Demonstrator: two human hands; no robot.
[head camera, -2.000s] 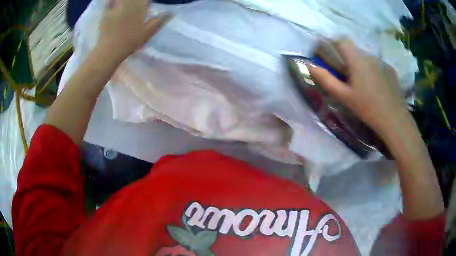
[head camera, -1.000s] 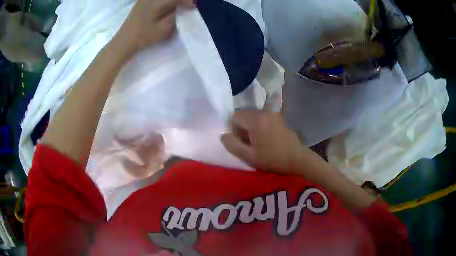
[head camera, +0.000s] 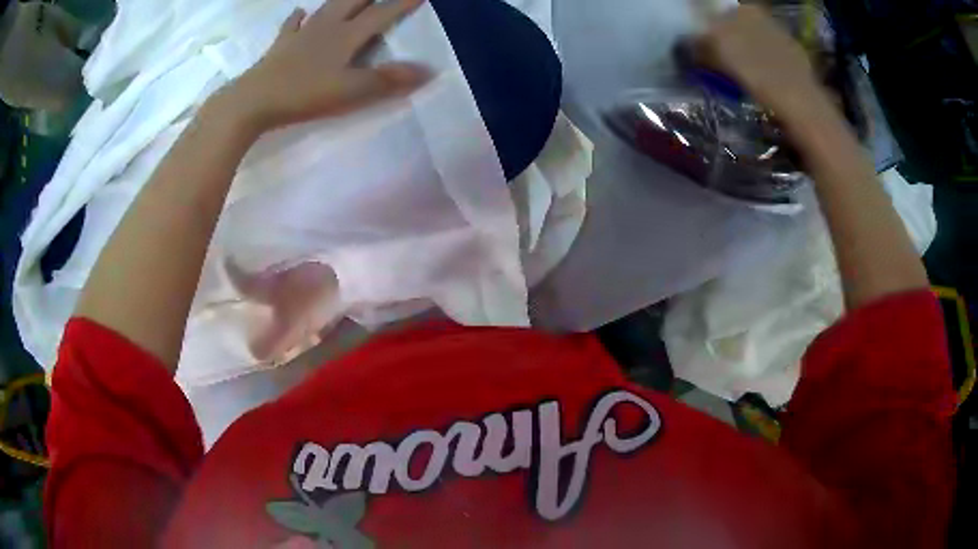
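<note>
The white garment is draped over the navy padded board, whose rounded end shows bare at its right edge. My left hand lies on the garment near the top, fingers spread and holding nothing. My right hand is closed around the handle of the steam iron, at the right; the hand is slightly blurred and hides most of the handle. The iron's pointed end faces left, towards the board. A pinkish layer of the garment hangs in folds nearest me.
A grey-white table cover cloth lies under the board and iron. Crumpled white cloth hangs at the table's right edge. More white cloth lies at the left. Yellow tubing shows at the right edge.
My right hand has left the garment's lower edge and taken hold of the iron, which has shifted slightly. My left hand has opened and flattened on the garment.
</note>
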